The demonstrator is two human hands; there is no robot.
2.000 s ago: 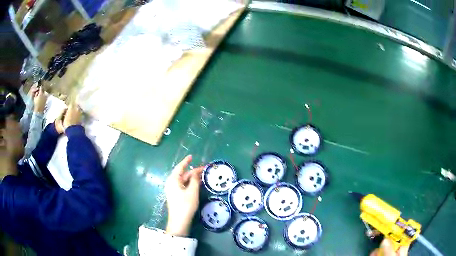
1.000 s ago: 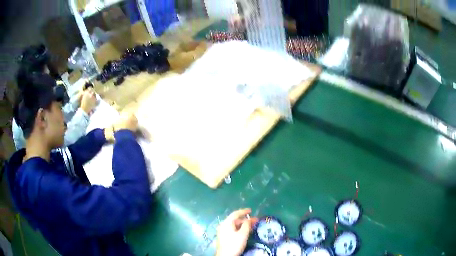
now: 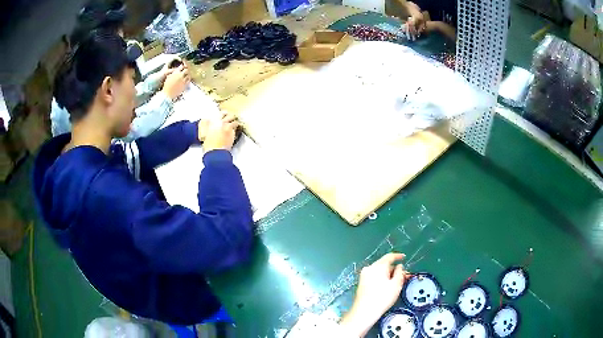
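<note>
Several round discs with dark rims and pale faces lie face up in a group at the bottom right, such as the upper left disc and the far right disc. Thin red lead wires with pale tips stick out from some. The lowest discs are cut off by the picture's edge. My left hand is at the left side of the group, thumb and forefinger beside the upper left disc's rim. Whether the fingertips pinch its thin red wire cannot be told. My right hand and the glue gun are out of the picture.
A tan board with bright plastic film lies beyond my hand on the green table. A perforated white post stands behind. A person in a blue top works at left. Dark parts and an open box lie farther back.
The view has swung up and to the left, so the discs and my left hand sit lower and farther right. The glue gun and my right hand have left the picture. My left hand stays beside the same disc.
</note>
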